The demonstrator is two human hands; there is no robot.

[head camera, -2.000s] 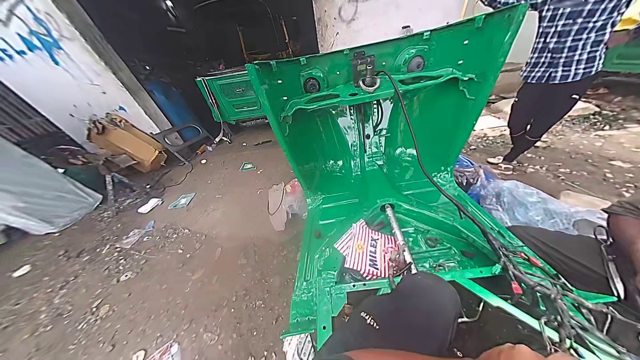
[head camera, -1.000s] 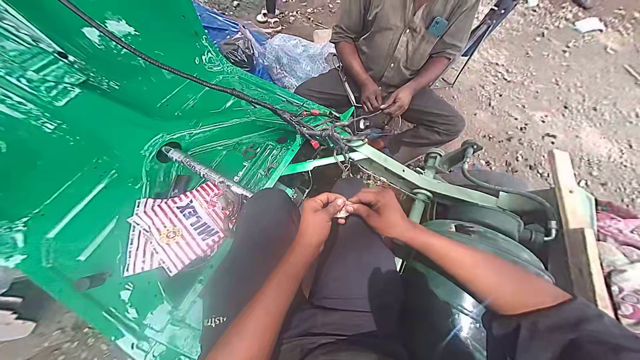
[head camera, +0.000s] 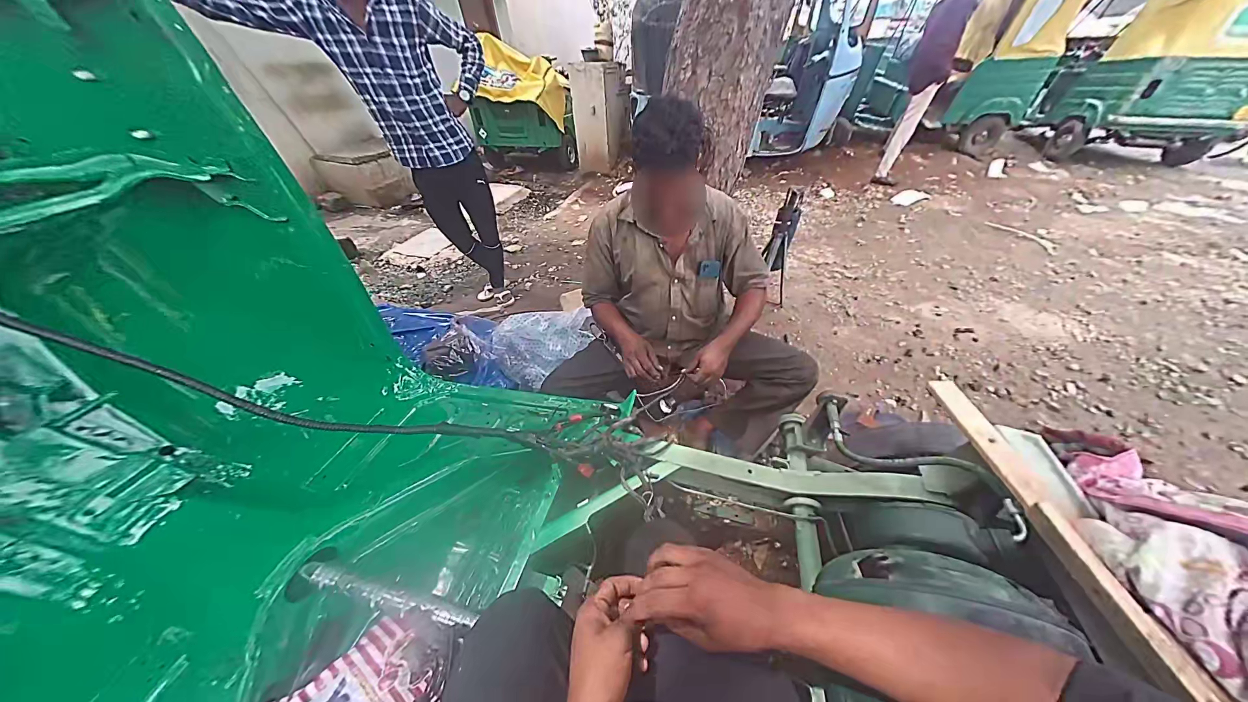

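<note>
Low in the head view, my left hand (head camera: pixel 606 639) and my right hand (head camera: pixel 697 597) meet above my dark-trousered knees, fingertips pinched together. In the earlier frame a small pale piece shows between them; now the fingers hide whatever is there. Just beyond my hands lies a tangled wiring harness (head camera: pixel 609 444), fed by a black sheathed cable (head camera: pixel 292 421) that runs across the green painted body panel (head camera: pixel 224 331). A pale green frame tube (head camera: pixel 780 478) extends to the right from the wiring. A red-and-white striped packet (head camera: pixel 375 663) lies on the green floor at lower left.
Opposite me a seated co-worker (head camera: pixel 673 283) handles wires. Another person in a checked shirt (head camera: pixel 390 88) stands behind. A black tyre (head camera: pixel 936 585) and a wooden plank (head camera: pixel 1063 526) are at right, beside patterned cloth (head camera: pixel 1170 575). Clear plastic wrap (head camera: pixel 541 341) lies beyond the panel.
The view has swung up from my lap toward the yard since one second ago. My hands remain together over my knees, with the right now more over the left.
</note>
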